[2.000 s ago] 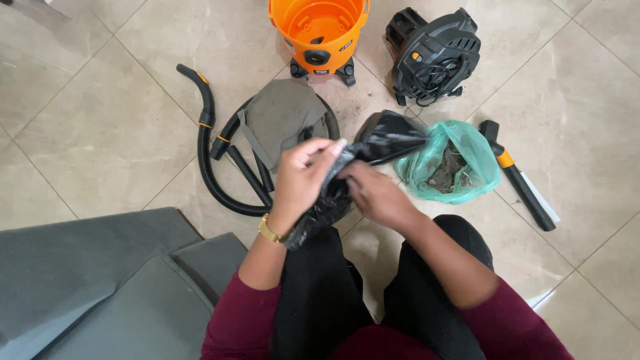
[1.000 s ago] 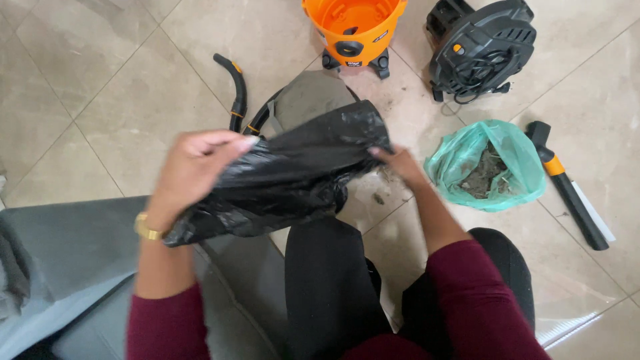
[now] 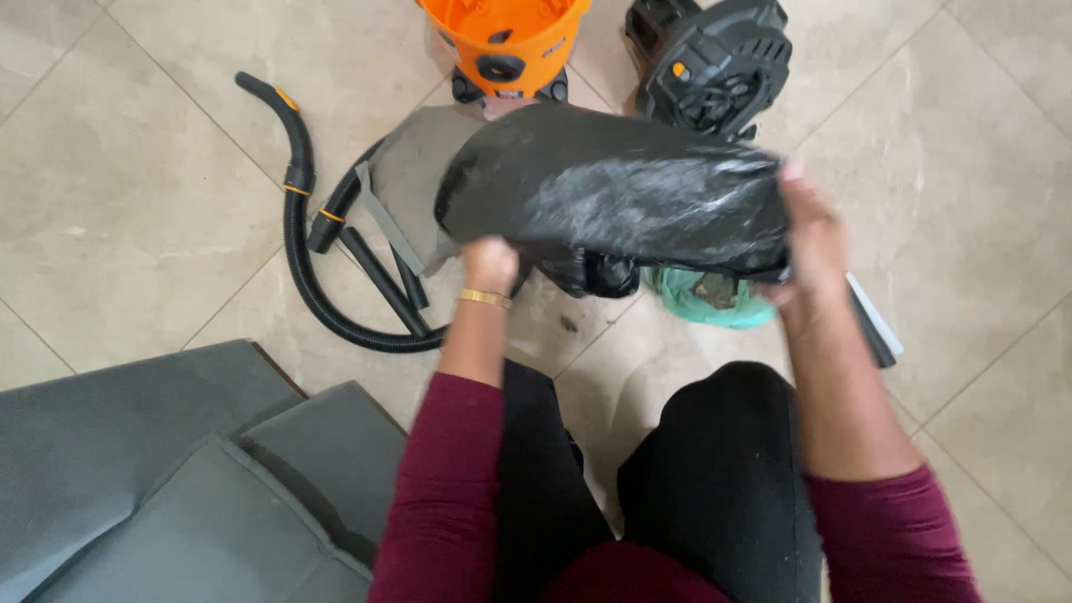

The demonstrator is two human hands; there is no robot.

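A black plastic bag (image 3: 620, 188), puffed out and spread wide, is stretched between both hands above the floor. My left hand (image 3: 490, 268), with a gold band at the wrist, grips its lower left edge. My right hand (image 3: 811, 239) holds the bag's right end, fingers blurred. Partly covered by the bag, a green plastic bag (image 3: 712, 311) with grey debris lies below its right part. Behind the black bag's left end is a grey vacuum cleaner dust bag (image 3: 419, 180).
An orange vacuum tank (image 3: 511, 50) on casters stands at the top, beside the black motor head (image 3: 720, 71). The black hose (image 3: 297, 243) and tubes (image 3: 385, 280) lie at left. A floor nozzle (image 3: 873, 327) is partly hidden at right. Grey sofa cushions (image 3: 193, 511) fill the lower left.
The black bag was bunched between my hands two seconds ago; it is now opened out and full-looking. My right hand has moved right, and the bag now covers part of the green bag.
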